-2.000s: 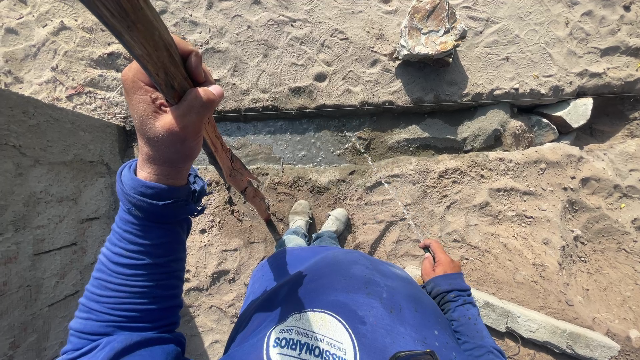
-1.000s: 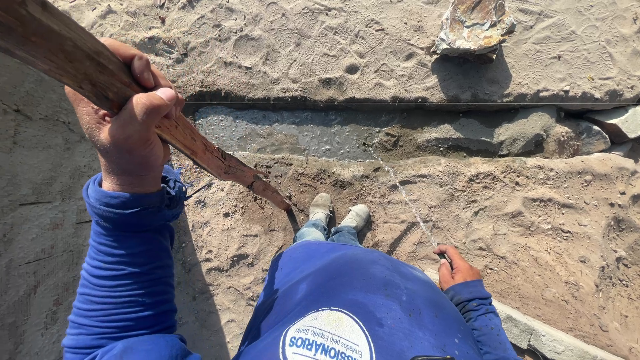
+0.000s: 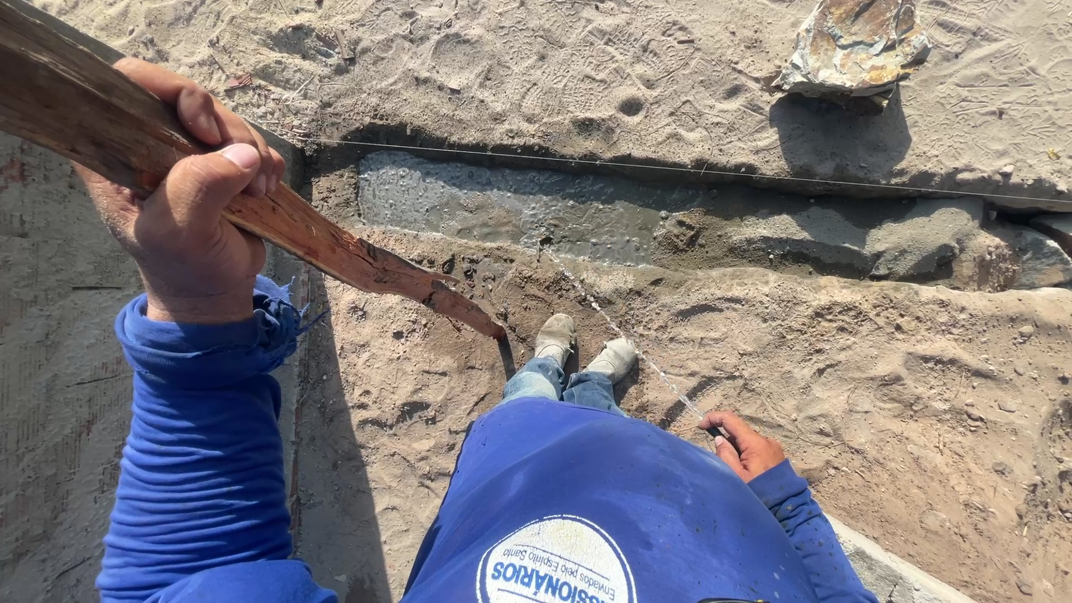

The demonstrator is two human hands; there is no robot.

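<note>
My left hand grips a thick, rough wooden pole that slants from the top left down to the sandy ground left of my shoes. My right hand, lower right, holds the dark end of a hose, mostly hidden by the fingers. A thin stream of water runs from it to the near edge of a narrow trench. Wet grey mortar or water-covered concrete fills the trench's left part; stones set in mortar lie in its right part.
A taut string runs along the trench. Beyond it a large rock sits on the sand. A concrete wall or slab borders the left side, and a concrete edge lies at lower right. My shoes stand on sand near the trench.
The water stream now lands farther left along the trench, nearer its front edge. My left hand still grips the pole, which slants more than two seconds ago. The view has shifted.
</note>
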